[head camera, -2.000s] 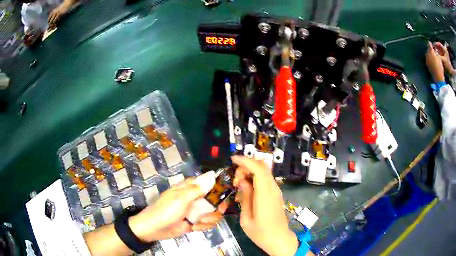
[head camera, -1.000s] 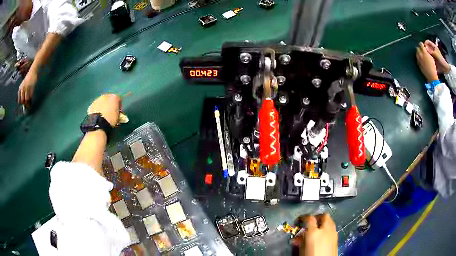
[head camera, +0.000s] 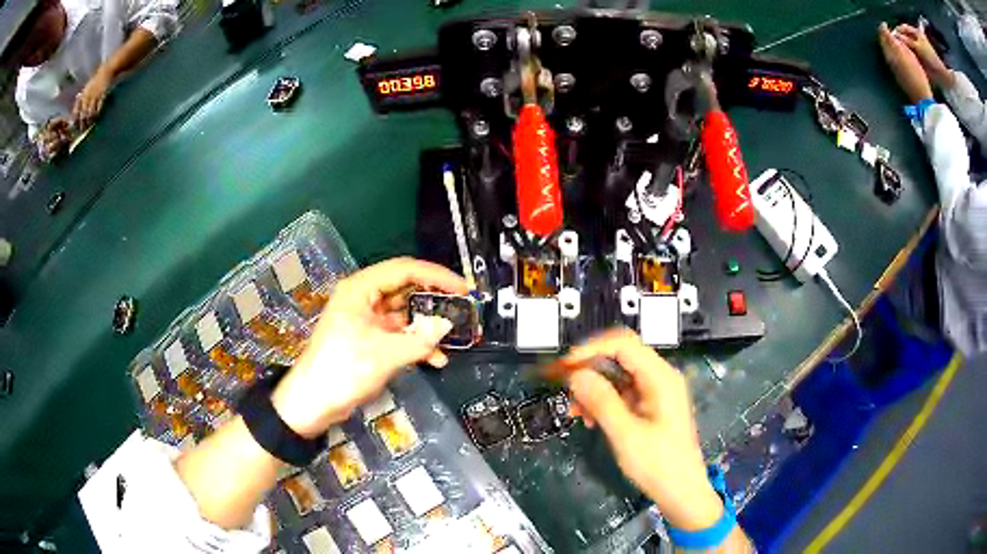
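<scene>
My left hand (head camera: 352, 352) holds a small dark housing with a shiny rim (head camera: 446, 319), left of the fixture's front edge. My right hand (head camera: 644, 417) is in front of the fixture, fingers bent and blurred; an orange-brown blur shows at its fingertips, too unclear to name. Two dark housings lie side by side on the green bench, the left one (head camera: 488, 420) and the right one (head camera: 542, 416), close to my right fingertips. The black fixture (head camera: 595, 70) has two red toggle handles (head camera: 538, 168). Each front nest holds a module with a pale square (head camera: 538, 324) and orange-brown flex.
A clear blister tray of modules (head camera: 449, 454) lies at the left, partly under my left arm. A white-blue pen (head camera: 459, 222) lies on the fixture's left side. A white power strip (head camera: 795, 222) is right of it. Other people's hands show at upper left and upper right.
My left hand has come from beyond the tray's far edge to the fixture's front left, now with a housing. My right hand has moved up and left relative to the bench. The view has shifted.
</scene>
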